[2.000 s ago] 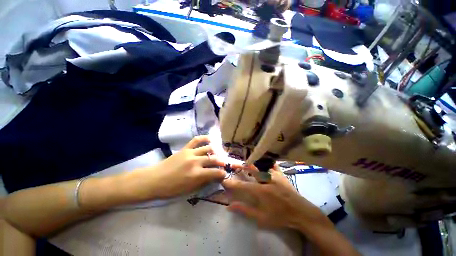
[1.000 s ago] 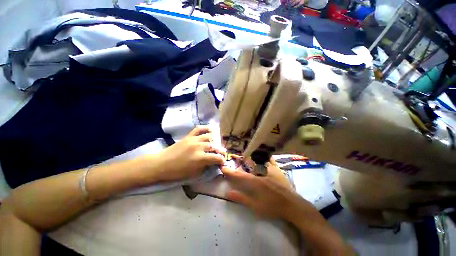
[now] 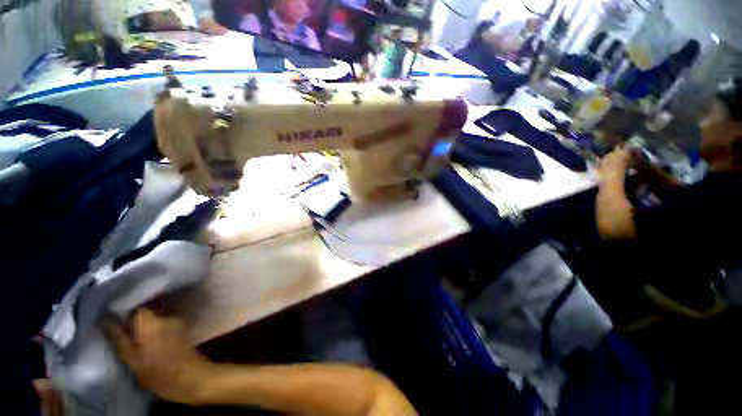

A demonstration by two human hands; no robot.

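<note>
The pale grey and navy cloth (image 3: 175,272) is bunched at the lower left in front of the machine, partly off the table. My right hand (image 3: 167,353) is blurred and closed on its lower part. A bit of skin at the bottom left edge looks like my left hand (image 3: 49,398); it is cut off and its grip is hidden. The cream HIKARI sewing machine (image 3: 309,130) stands behind the cloth; neither hand is at its needle area. More navy cloth (image 3: 41,236) lies at the far left.
The pale table (image 3: 277,276) has a front edge running up to the right. Pale templates (image 3: 382,231) lie right of the needle area. White and navy cloth (image 3: 541,301) hangs over dark blue material below. Another person's arm (image 3: 616,199) is at the right, and a lit screen (image 3: 301,24) behind.
The view has swung right. My hands have left the needle area and moved to the lower left. The cloth has come away from under the machine head and is bunched up.
</note>
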